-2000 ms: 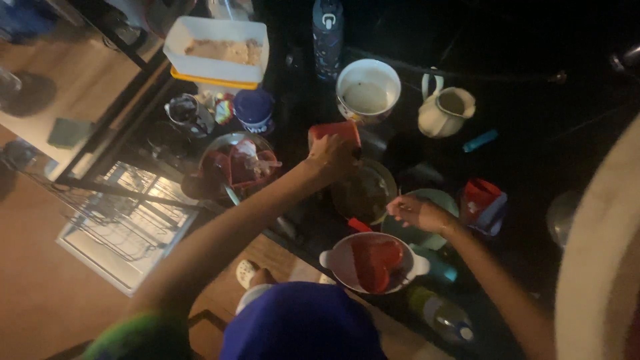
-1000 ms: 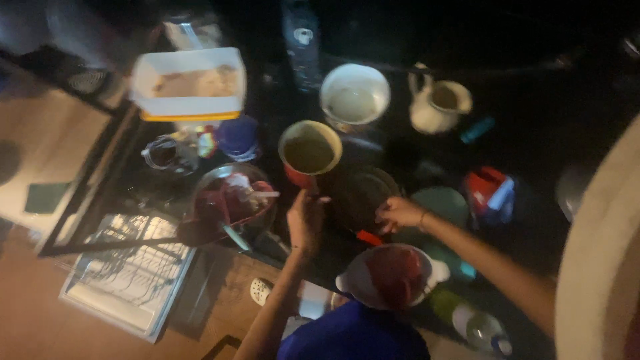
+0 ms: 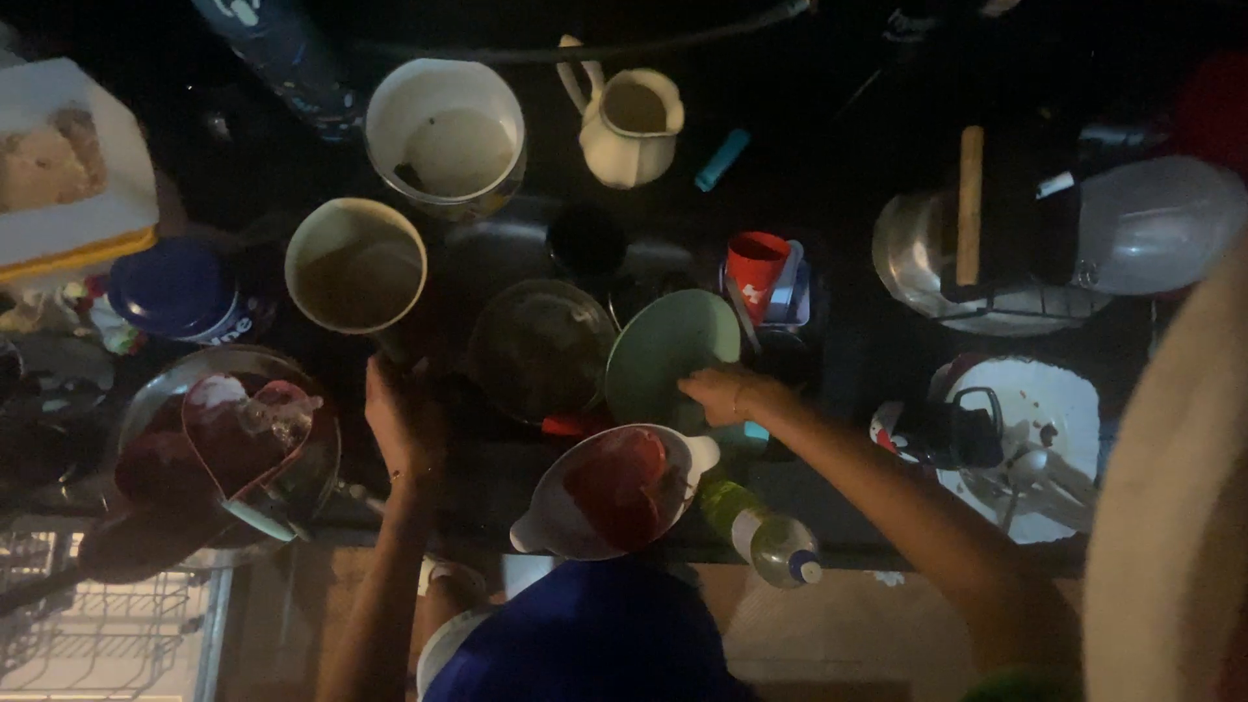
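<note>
My left hand (image 3: 402, 414) is closed round the short handle of a round pot (image 3: 357, 265) with a pale inside and cloudy liquid in it. My right hand (image 3: 726, 393) is at a pale green bowl (image 3: 673, 356), its curled fingers over the bowl's inside; whether they grip it is unclear. A dark round pan (image 3: 542, 351) lies between my hands. Nearer my body, a white two-handled dish (image 3: 556, 512) holds a red heart-shaped mould (image 3: 619, 487). At the left, another heart-shaped mould (image 3: 249, 439) rests in a metal bowl (image 3: 331, 458).
Behind stand a white tub (image 3: 444, 132) and a cream jug (image 3: 632, 132). A red cup (image 3: 758, 263) is beyond the green bowl, and a green bottle (image 3: 756, 531) lies near the front edge. At right is a white dish (image 3: 1068, 409) with utensils. An open dishwasher rack (image 3: 117, 614) is lower left.
The pot in my left hand was tipped two seconds ago and is now upright. My right hand has gone from the dark pan's edge to the green bowl. The view has shifted markedly.
</note>
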